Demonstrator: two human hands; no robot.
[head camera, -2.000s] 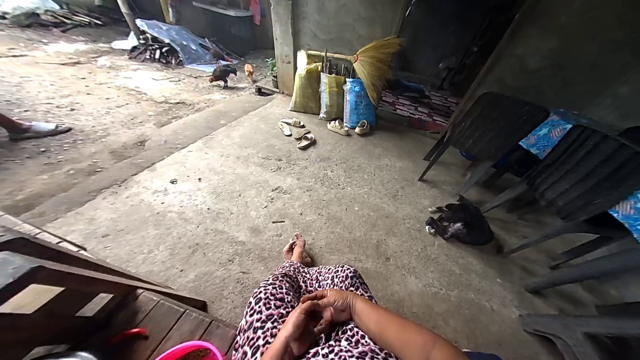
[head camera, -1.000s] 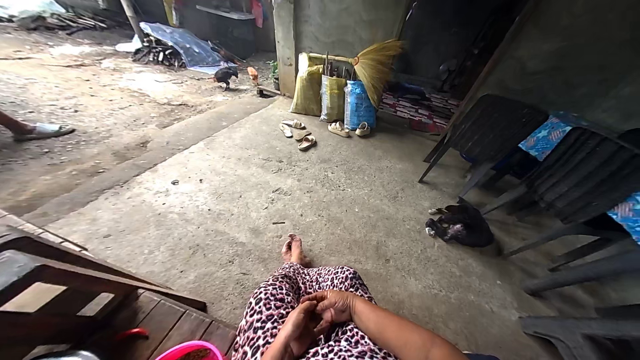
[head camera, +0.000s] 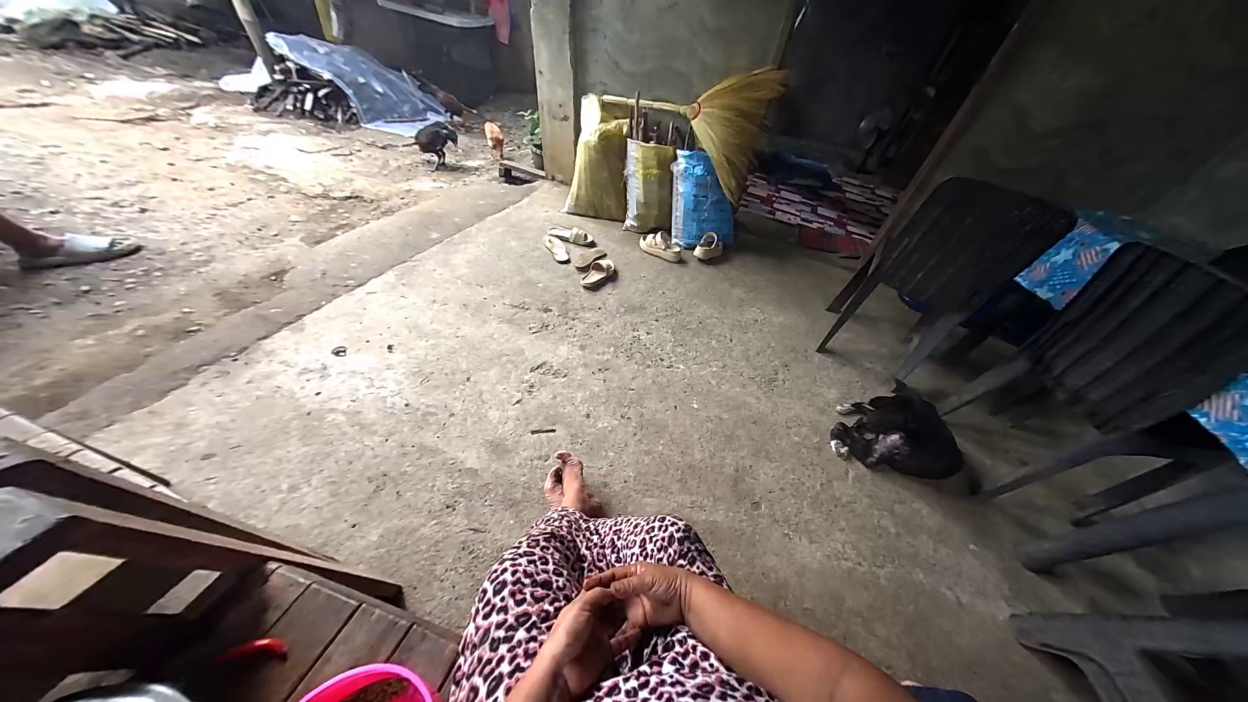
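My left hand (head camera: 583, 629) and my right hand (head camera: 643, 593) rest together on my lap, over leopard-print trousers (head camera: 526, 585). Their fingers touch and overlap, palms turned inward, and no object shows between them. The overlap partly hides the fingers. Left of my lap, a pink plastic container (head camera: 419, 687) with brown contents stands on a dark wooden slatted bench (head camera: 317, 624). A red handle (head camera: 255, 649) lies near it, beside the edge of a metal lid or bowl (head camera: 132, 693).
A black dog (head camera: 902, 436) lies by black plastic chairs (head camera: 1150, 322) on the right. Sandals (head camera: 597, 273) lie before filled sacks (head camera: 648, 185) with a straw broom (head camera: 736, 122) on top. Chickens (head camera: 436, 141) stand outside; another person's foot (head camera: 83, 250) is at left.
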